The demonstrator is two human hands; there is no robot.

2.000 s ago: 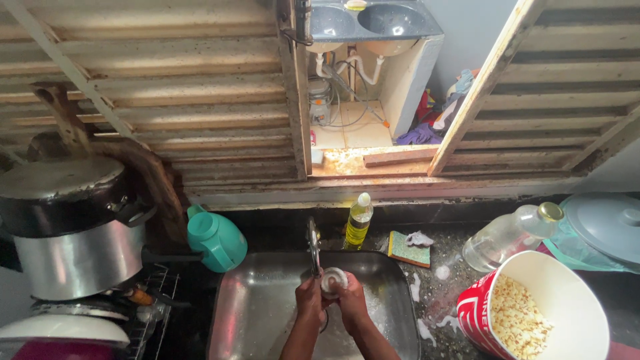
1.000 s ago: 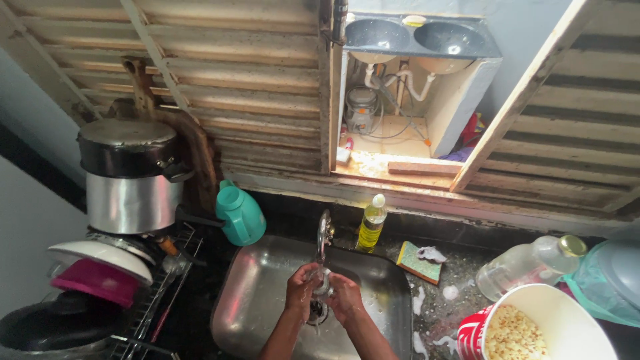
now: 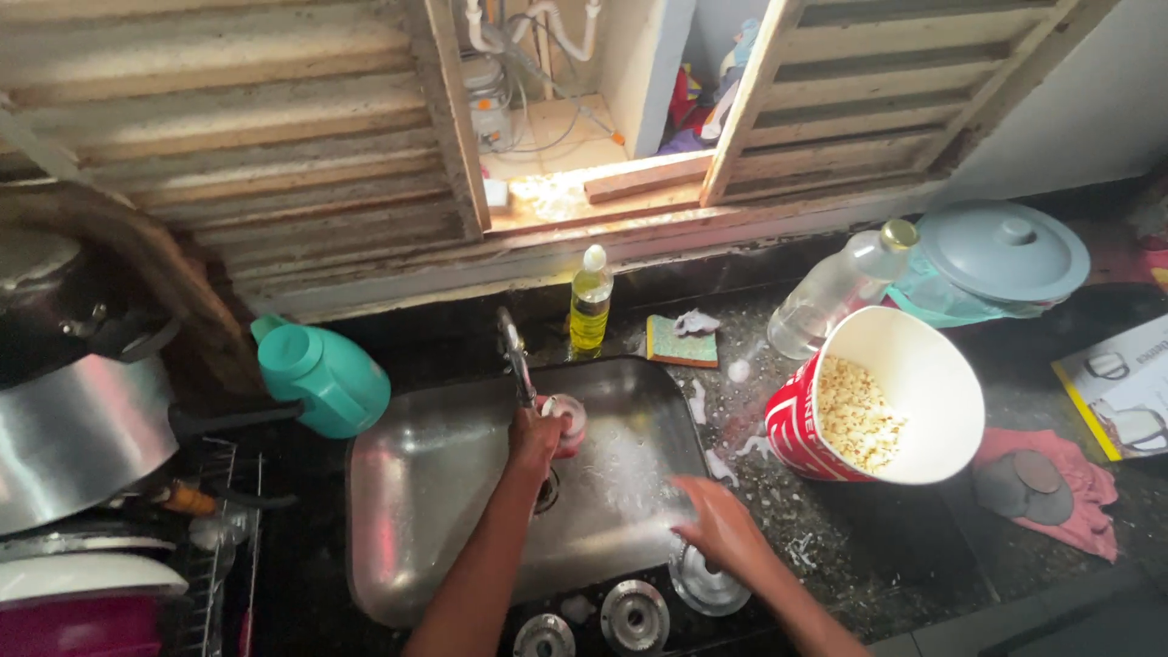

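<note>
My left hand [image 3: 537, 436] holds a small round, clear or pinkish item [image 3: 566, 422] under the chrome faucet [image 3: 516, 356], over the stainless steel sink [image 3: 411, 511]. My right hand [image 3: 716, 525] is apart from it, fingers spread with nothing in them, above the sink's right edge. Just below that hand lies a round metal burner part [image 3: 707, 584]. Two smaller round metal parts, one nearer the middle [image 3: 635, 618] and one further left [image 3: 545, 637], rest along the sink's front edge. A sponge [image 3: 683, 342] with suds and a bottle of yellow liquid [image 3: 590, 306] stand behind the sink.
A teal pitcher [image 3: 319, 374] stands left of the sink, near a large pot [image 3: 82, 438] and a dish rack [image 3: 214, 547]. To the right are a popcorn bucket [image 3: 922, 401], a glass bottle [image 3: 835, 292], a lidded container [image 3: 1004, 251], a pink cloth [image 3: 1086, 493] and a printed box [image 3: 1127, 392].
Both hands were together under the faucet; my right hand has let go and moved right, while my left keeps the small round item. The view has shifted, showing metal parts at the front.
</note>
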